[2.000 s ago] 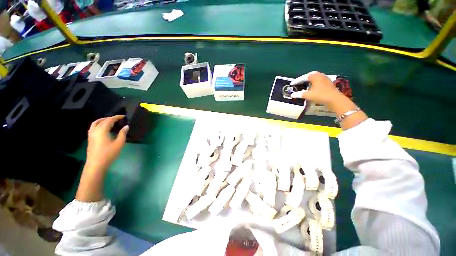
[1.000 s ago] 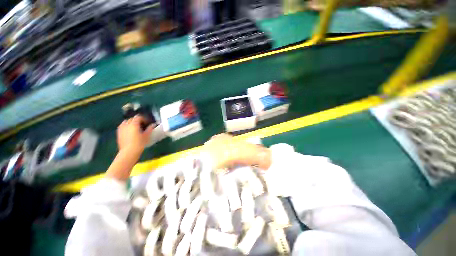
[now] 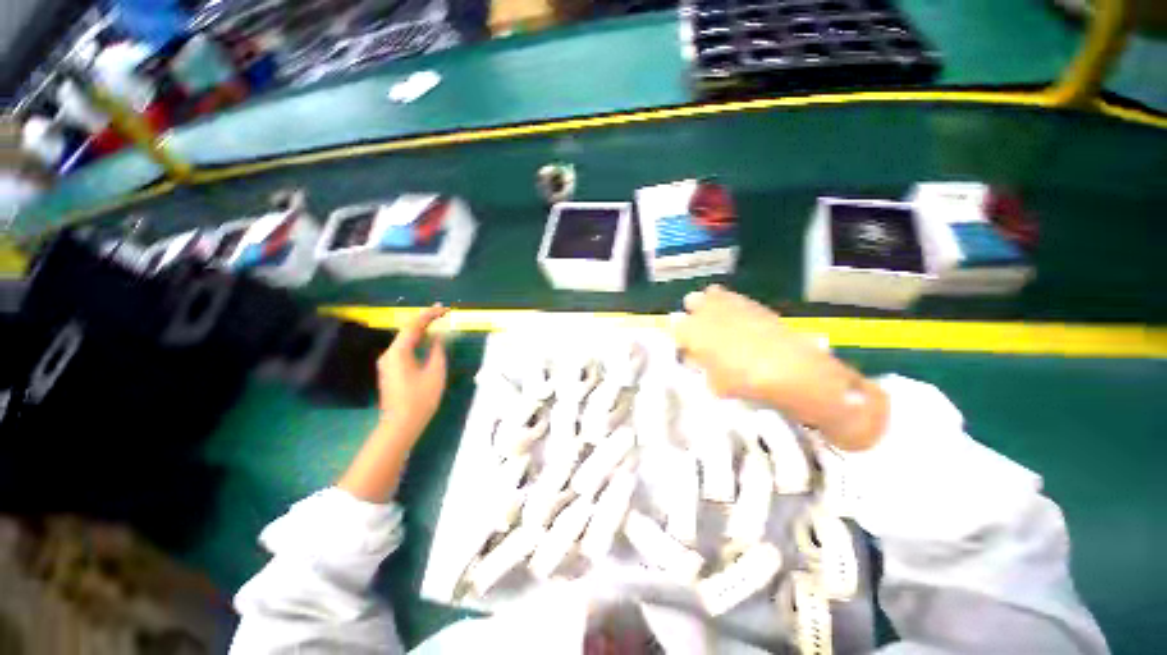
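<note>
My left hand [image 3: 412,381] is beside the black inserts [image 3: 343,363], fingers apart, with nothing visible in it. My right hand [image 3: 768,365] is over the top edge of the white sheet [image 3: 451,537]; its fingertips are curled and partly hidden, so I cannot tell whether it holds anything. Cream watch straps [image 3: 602,454] lie in rows on the sheet. Beyond, an open white box base [image 3: 585,275] shows a black inside, with its lid [image 3: 687,237] beside it. A smartwatch [image 3: 557,182] stands behind that base. The packed box base [image 3: 870,284] at right shows a dark round watch face.
Large stacks of black inserts fill the left side. More white boxes [image 3: 397,262] stand farther left on the belt beside another lid. A yellow strip [image 3: 973,334] edges the belt. A black blister tray [image 3: 806,45] and a white scrap [image 3: 413,87] lie on the far shelf.
My left hand has drawn back from the middle box base towards the inserts. Over two seconds, my right hand has left the right box, and the boxes have shifted right relative to the sheet.
</note>
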